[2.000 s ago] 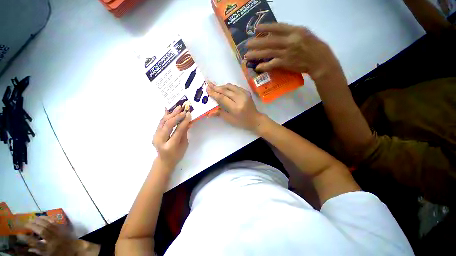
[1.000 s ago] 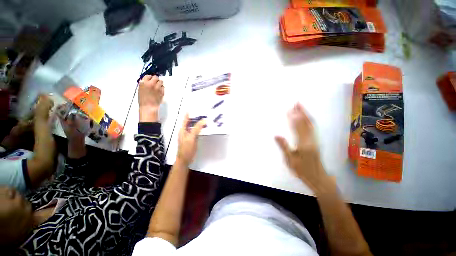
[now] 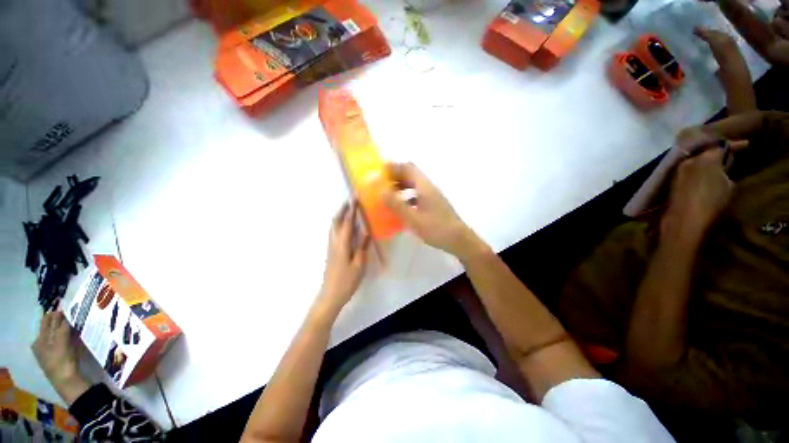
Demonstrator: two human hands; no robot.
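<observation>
An orange carton [image 3: 362,156] stands on its narrow side or is held tilted between my hands, its orange and yellow side facing up, blurred by motion. My left hand [image 3: 348,251] holds its left face near the close end. My right hand [image 3: 424,208] grips the right face at the same end. The carton's far end points away from me. The flaps at its near end are too blurred to tell.
A stack of flat orange cartons [image 3: 303,48] lies beyond. More orange cartons [image 3: 541,30] and orange coils [image 3: 647,71] are far right. Black pieces [image 3: 59,242], a grey sack [image 3: 65,95] and a neighbour's hand on a box [image 3: 121,324] are left. Another person sits right.
The view has turned. My right hand, empty a second ago, now grips an orange carton together with my left. The white-backed box is now at the left in a neighbour's hand.
</observation>
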